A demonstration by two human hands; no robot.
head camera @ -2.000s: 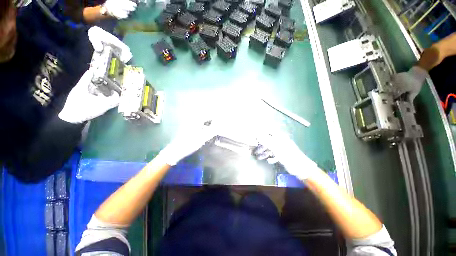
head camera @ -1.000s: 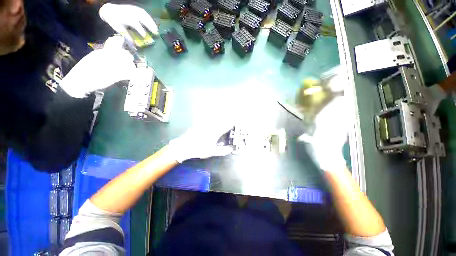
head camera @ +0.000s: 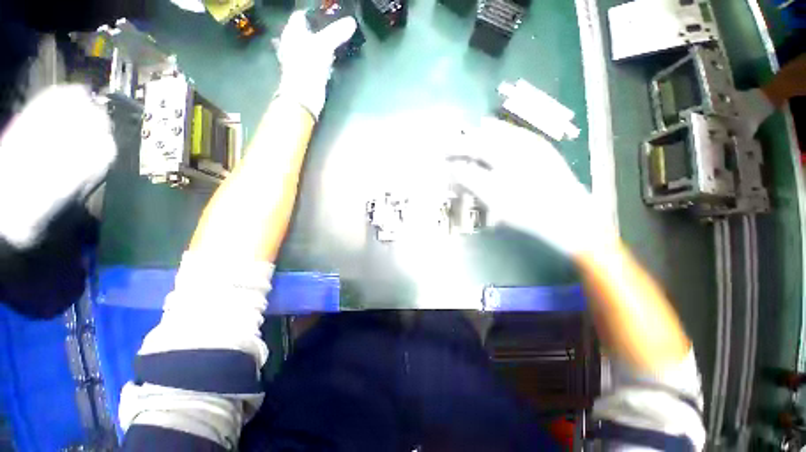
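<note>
My left hand (head camera: 309, 66), in a white glove, reaches to the far side of the bench and closes around a black block (head camera: 350, 40). My right hand (head camera: 521, 181), gloved, blurred and washed out by glare, is over the right end of a silver metal frame (head camera: 387, 216). Its fingers are too unclear to tell if they grip anything. The frame lies on the bench in front of me, its middle lost in glare. A pale flat piece with notched ends (head camera: 541, 109) lies beyond my right hand.
More black blocks (head camera: 497, 22) stand at the far side. An assembled unit (head camera: 168, 128) stands at left, near another person's blurred gloved hand (head camera: 53, 163). Metal units (head camera: 707, 163) sit on the right conveyor, with another person's hand there. Blue tape (head camera: 535, 298) lines the near edge.
My left hand has left the frame and moved far forward to a black block. My right hand has come back left from the bench's right edge. The pale flat piece now shows there.
</note>
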